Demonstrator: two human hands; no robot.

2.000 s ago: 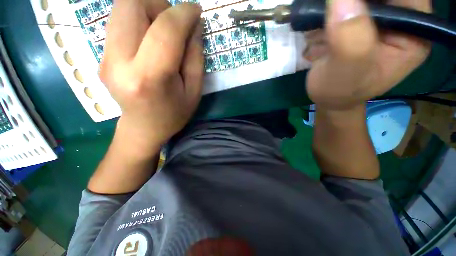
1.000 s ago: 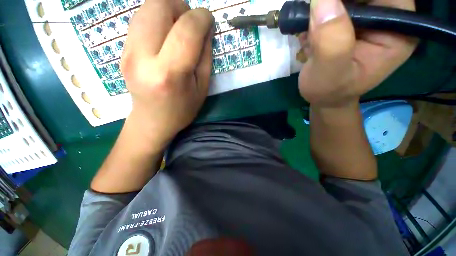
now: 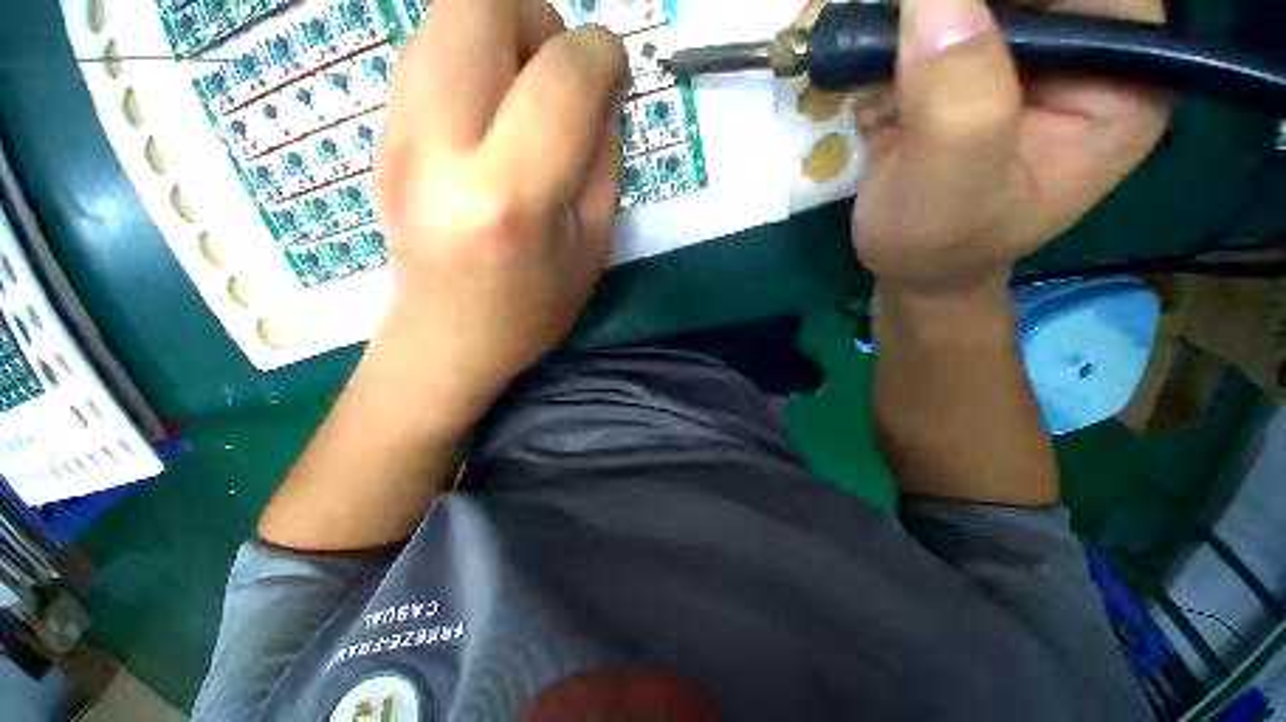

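My right hand [image 3: 973, 155] grips the black handle of a soldering iron [image 3: 860, 47]. Its thin metal tip points left, at the right part of a green circuit board panel [image 3: 660, 124]. My left hand [image 3: 494, 184] is closed, knuckles up, over the panels, with its fingertips hidden; whether it pinches solder wire cannot be seen. A thin line runs in from the left edge towards the panels. Another green panel [image 3: 289, 127] shows left of my left hand. The panels lie on a white carrier tray [image 3: 748, 169] with tan round holes along its edges.
A second white holed tray [image 3: 88, 437] with green boards lies at the far left on the dark green bench [image 3: 141, 317]. A light blue stool [image 3: 1093, 353] and cardboard stand below at the right. Black cables run at the right edge.
The white tray and panels have shifted left under my hands, showing holes at its right edge. My left hand has moved slightly right. The iron stays in my right hand, its tip near the panel.
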